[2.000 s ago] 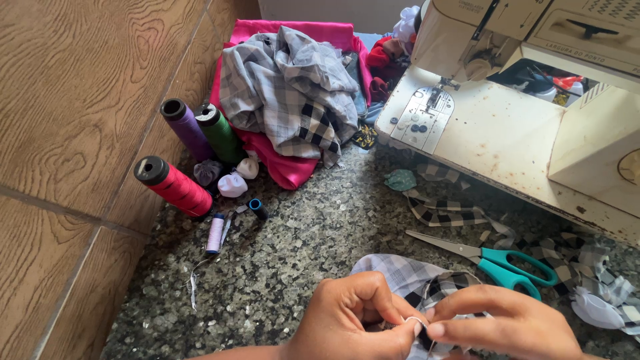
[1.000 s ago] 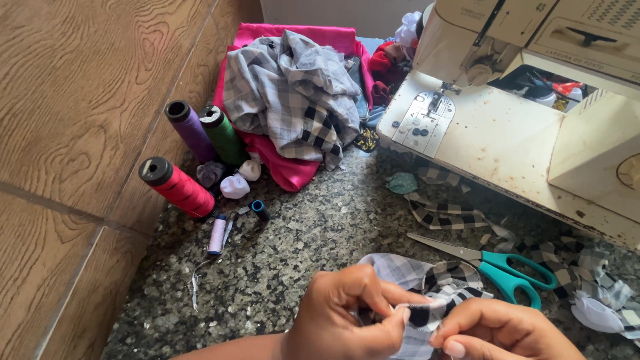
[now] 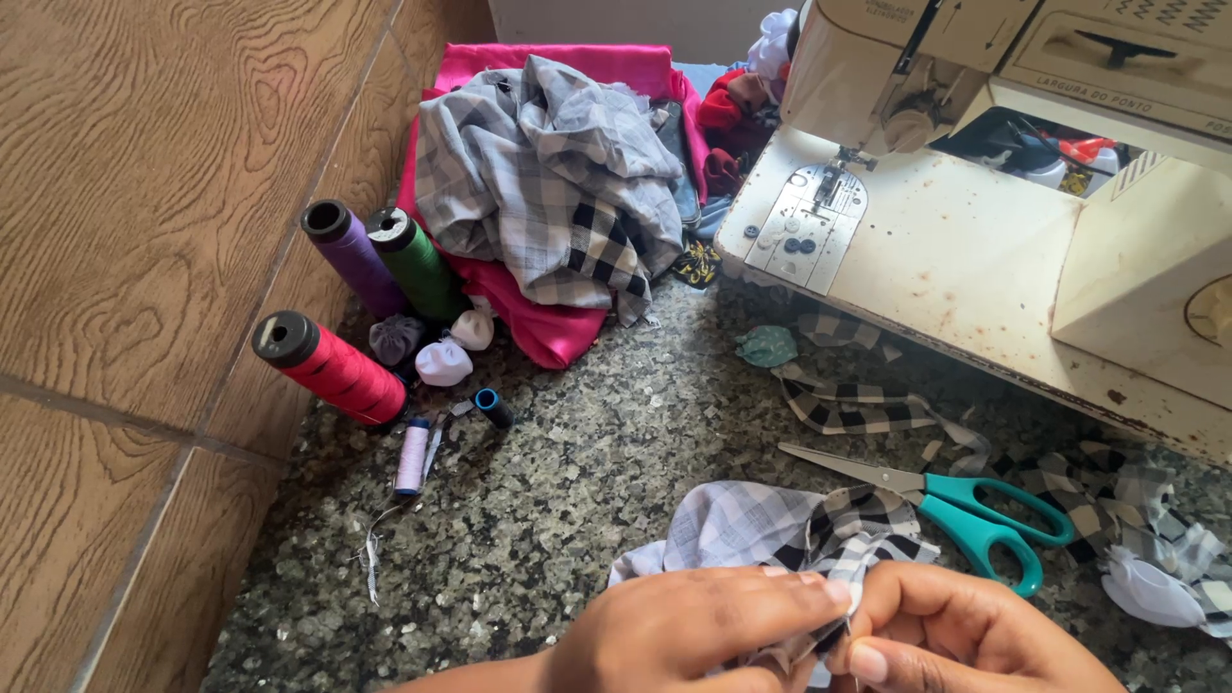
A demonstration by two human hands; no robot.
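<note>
At the bottom of the head view, my left hand (image 3: 707,626) holds gathered grey-and-black checked fabric (image 3: 751,525), its fingers laid over the cloth edge. My right hand (image 3: 962,630) touches it from the right, thumb and index finger pinched at the same edge. A thin, light line, thread or needle, shows between the fingertips; which one I cannot tell. Scissors with teal handles (image 3: 1001,529) lie just behind my right hand, blades pointing left and partly against the cloth. Part of the fabric is hidden under both hands.
A sewing machine (image 3: 943,260) stands at the upper right. Checked scraps (image 3: 866,409) lie below it. Thread cones, including a red one (image 3: 337,371), and a small lilac spool (image 3: 412,457) stand left, near a heap of checked cloth (image 3: 558,173) on pink satin (image 3: 549,332). The granite top's edge runs along the left.
The fingers of my left hand have stretched out over the cloth edge, where they were pinched a second ago. My right hand has closed in on the cloth beside them.
</note>
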